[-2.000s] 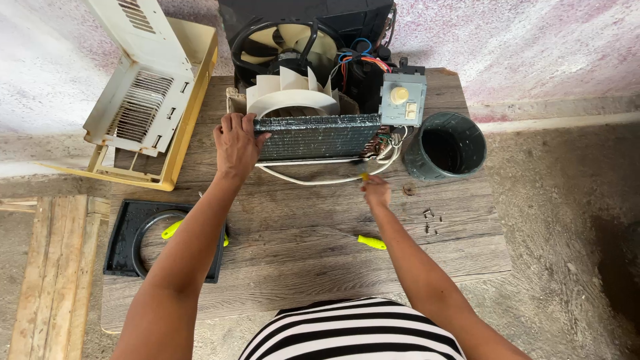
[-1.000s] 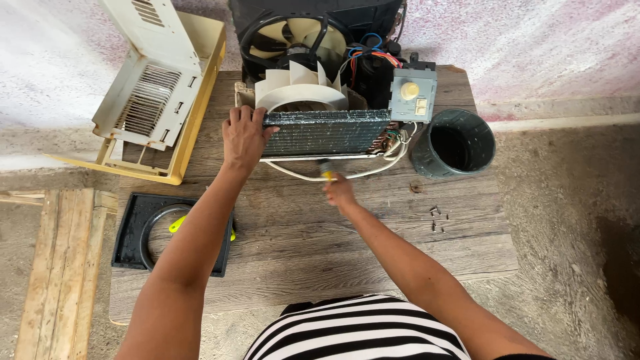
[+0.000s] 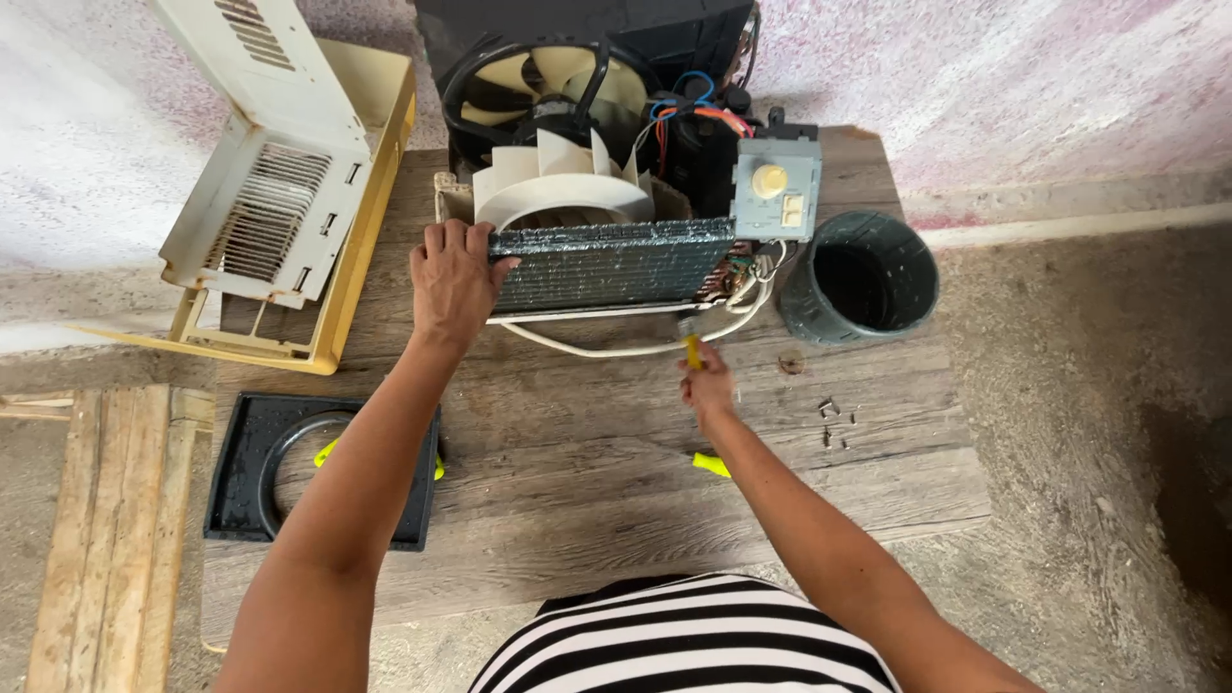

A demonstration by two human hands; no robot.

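Observation:
An opened window air conditioner stands at the back of the wooden table, its finned coil [image 3: 606, 269] facing me, wet or foamy along the top edge. My left hand [image 3: 454, 279] grips the coil's upper left corner. Below the coil's lower right end, my right hand [image 3: 707, 383] holds a brush with a yellow handle [image 3: 692, 350]; its head is blurred. Behind the coil are a white blower wheel [image 3: 563, 188] and a fan [image 3: 549, 87]. A grey control box with a knob [image 3: 777, 188] sits at the right end, and a white cable [image 3: 606, 352] loops in front.
A dark bucket [image 3: 859, 279] stands right of the unit. Small screws [image 3: 828, 409] lie near a bright yellow-green handle [image 3: 710, 464]. At left are a black frame [image 3: 322, 409] with a ring and a yellowed plastic front housing [image 3: 361, 231]. Wooden planks [image 3: 111, 520] are beyond the table's left edge.
My right hand with the brush has moved from beside the coil's right end leftward, then back to the right. My left hand stays on the coil's upper left corner.

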